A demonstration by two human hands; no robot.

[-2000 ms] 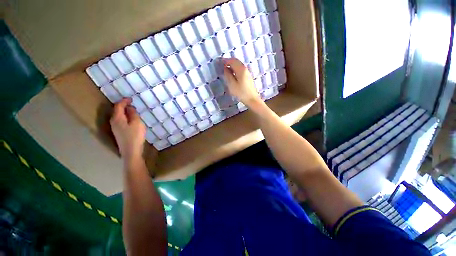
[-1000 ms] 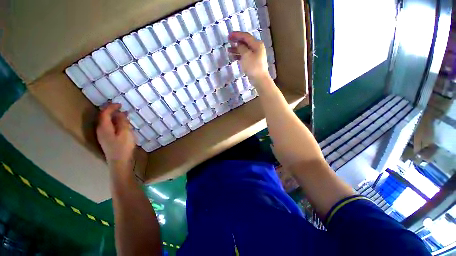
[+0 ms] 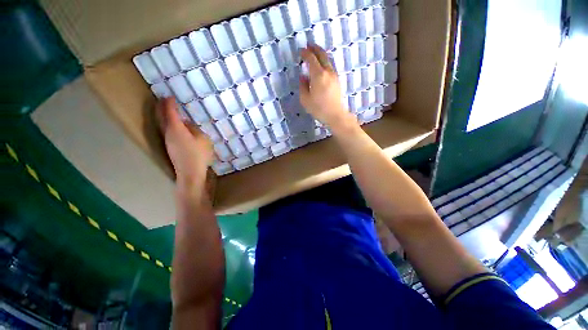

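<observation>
White power adapters (image 3: 240, 69) lie in tight rows inside an open brown shipping carton (image 3: 284, 177). My left hand (image 3: 186, 143) is at the left end of the rows, between the blocks and the carton wall; its fingertips touch or nearly touch the blocks, and no held thing shows. My right hand (image 3: 320, 90) is over the middle of the rows, fingers bent down at the blocks. Whether it grips one is hidden by the fingers. Its shadow falls on the blocks beside it.
A white sheet (image 3: 514, 61) lies on the dark green bench (image 3: 474, 151) at right. Loaded tray stacks (image 3: 499, 187) stand at the bench's near end. A carton flap (image 3: 113, 151) sticks out at left. Yellow-black floor tape (image 3: 84, 214) runs along the green floor.
The view has shifted, so the carton sits further right and higher. My right hand has come down to the left over the rows. My left hand stays at the rows' left end, its fingers extended further.
</observation>
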